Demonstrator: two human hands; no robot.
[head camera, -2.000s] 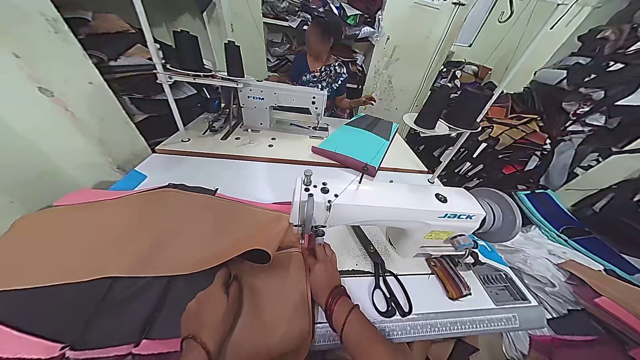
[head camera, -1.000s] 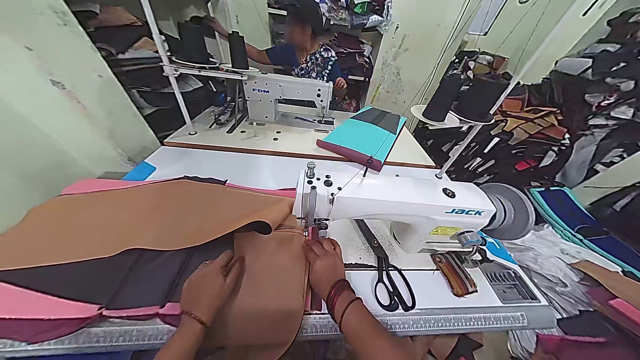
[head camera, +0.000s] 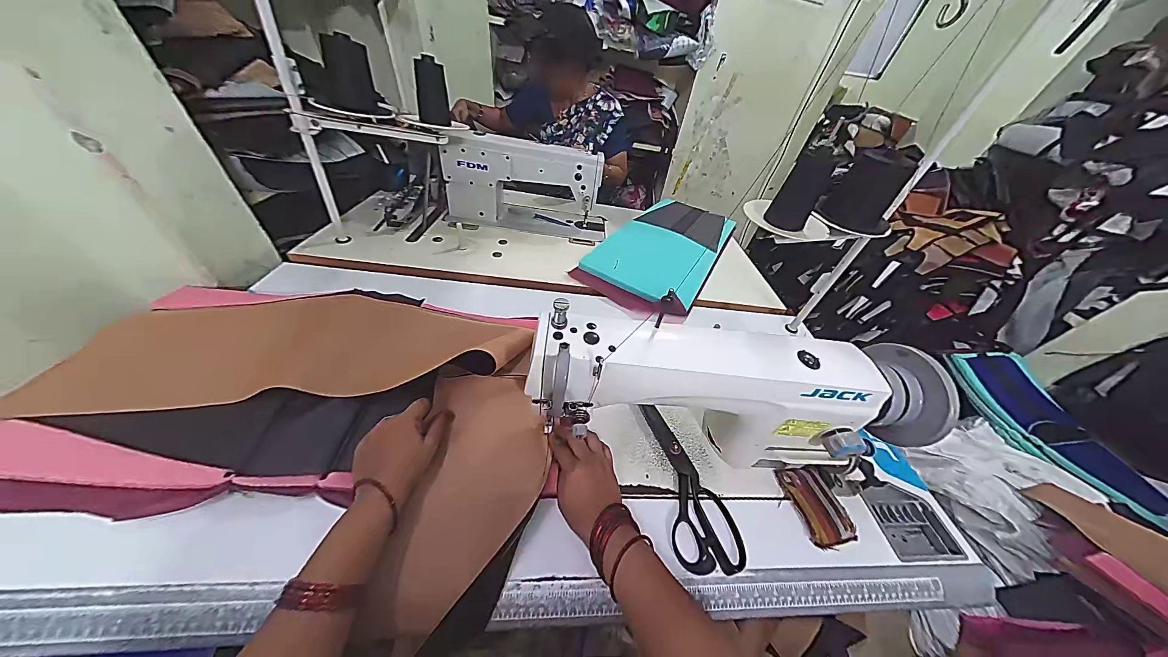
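Note:
A white Jack sewing machine stands on the table, its needle area over the edge of a tan leather-like panel. My left hand rests on this panel left of the needle, thumb and fingers at a fold. Close to the presser foot, my right hand presses the panel's right edge with its fingertips, partly hidden by the machine head. Further layers, dark grey, pink and a tan upper piece, spread to the left. Black-handled scissors lie right of my right hand.
A striped fabric bundle lies under the machine's right side. A ruler strip runs along the front edge. Behind stand an FDM sewing machine and a turquoise folded piece. A person sits beyond. Black thread cones stand at right.
The tan panel under my hands has shifted, and more dark layer shows at its lower right edge. The person behind has stretched an arm toward the thread cones at the left.

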